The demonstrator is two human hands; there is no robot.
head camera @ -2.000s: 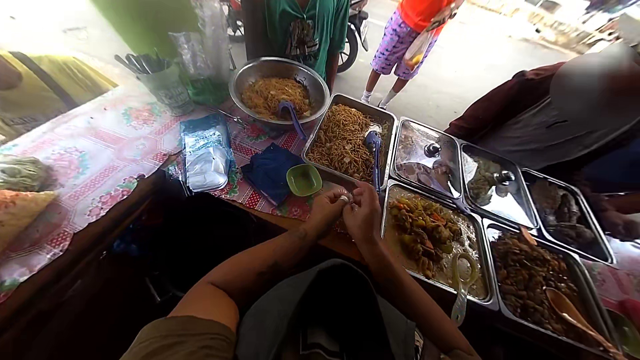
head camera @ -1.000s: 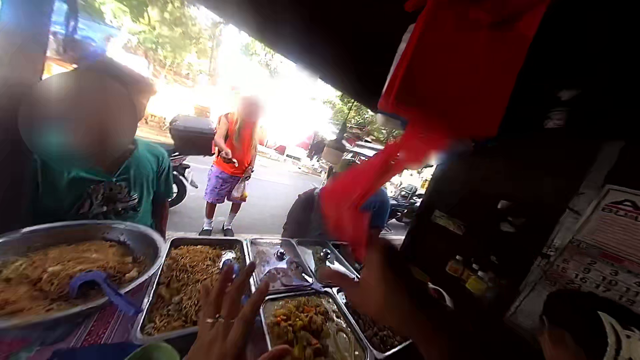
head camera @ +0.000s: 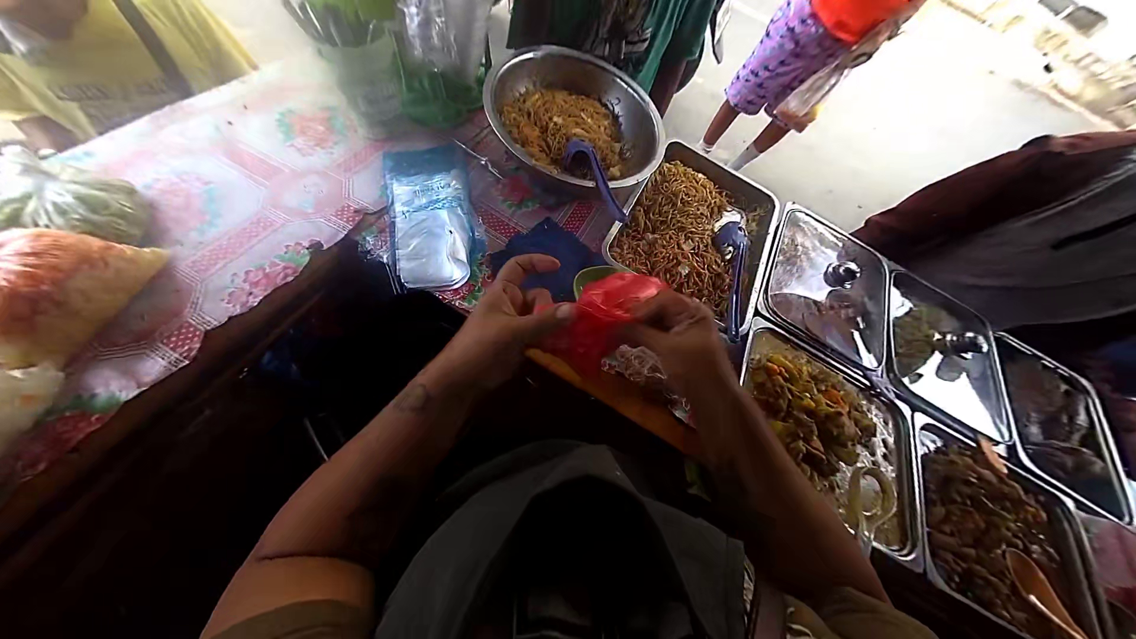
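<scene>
A small red plastic bag (head camera: 608, 315) is between my hands, above the table's front edge. My left hand (head camera: 510, 319) pinches its left side, and my right hand (head camera: 679, 342) grips its right side. Crumpled clear plastic (head camera: 641, 366) shows just under the red bag, beside my right hand. Behind the bag are a green bowl (head camera: 587, 277), partly hidden, and a dark blue cloth (head camera: 550, 257). Beyond them stands a steel bowl of noodles (head camera: 568, 120) with a purple spoon (head camera: 596, 177). A steel tray of noodles (head camera: 683, 235) lies right of it, with a blue-handled utensil in it.
Lidded trays (head camera: 825, 284) and open trays of cooked food (head camera: 812, 417) line the right side. A packet of plastic bags (head camera: 430, 222) lies left of the cloth. Filled plastic bags (head camera: 71, 284) are at far left. People stand beyond the table, one in purple shorts (head camera: 781, 53).
My hands have come down from the hanging red bags to above the table's edge, now with a red bag between them. The view swung up and back down.
</scene>
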